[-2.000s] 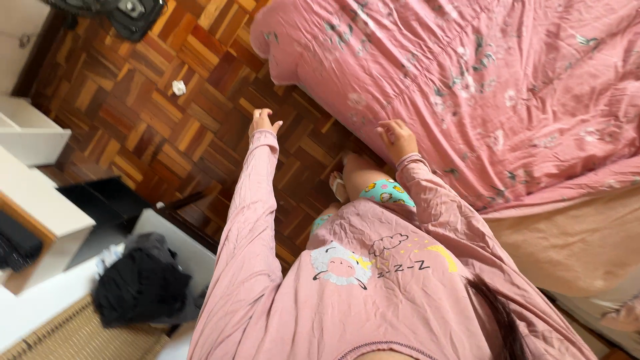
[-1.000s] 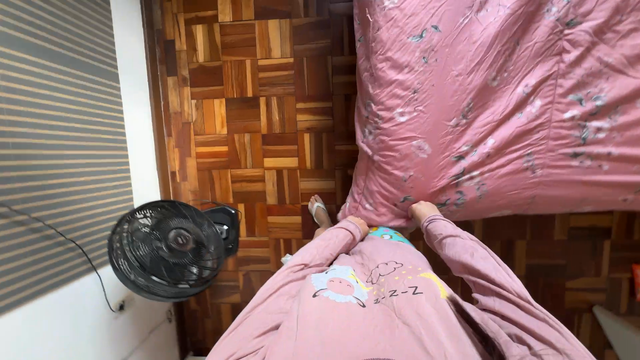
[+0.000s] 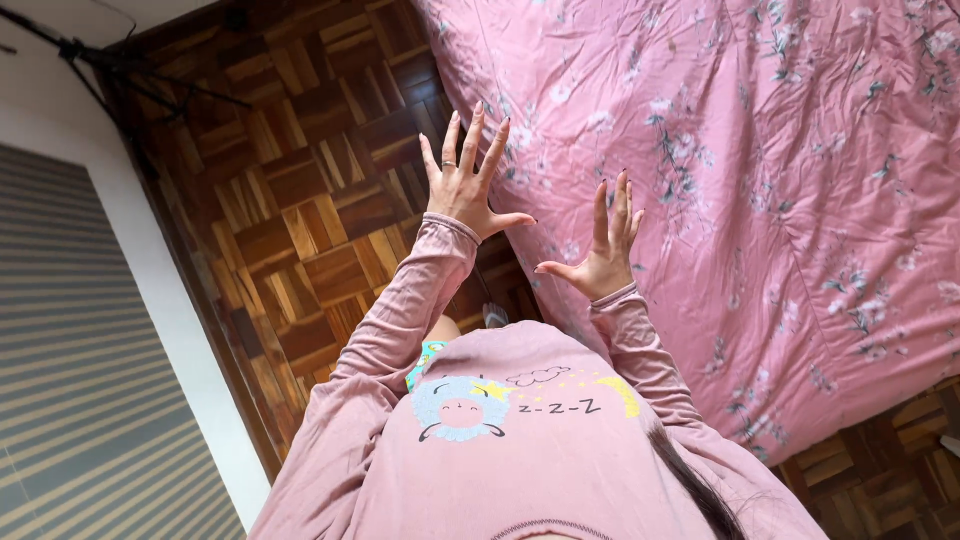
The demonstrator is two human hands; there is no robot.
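My left hand (image 3: 463,184) is spread wide with a ring on one finger, above the parquet floor and by the near edge of the bed. My right hand (image 3: 606,247) is raised over the pink floral bedspread (image 3: 720,225), its thumb stretched towards the left hand. Neither hand holds anything, and a gap lies between them. Both arms are in long pink sleeves. The bedspread is wrinkled and hangs over the bed's side.
Parquet floor (image 3: 300,217) runs along the bed's left side. A black stand with thin legs (image 3: 150,79) stands at the upper left. A striped blind (image 3: 90,352) in a white frame is at the left. One sandalled foot (image 3: 494,315) shows below.
Both hands have left the bedspread's edge, where they were a second ago, and are now raised with fingers spread. The view has turned, and the black fan is out of sight.
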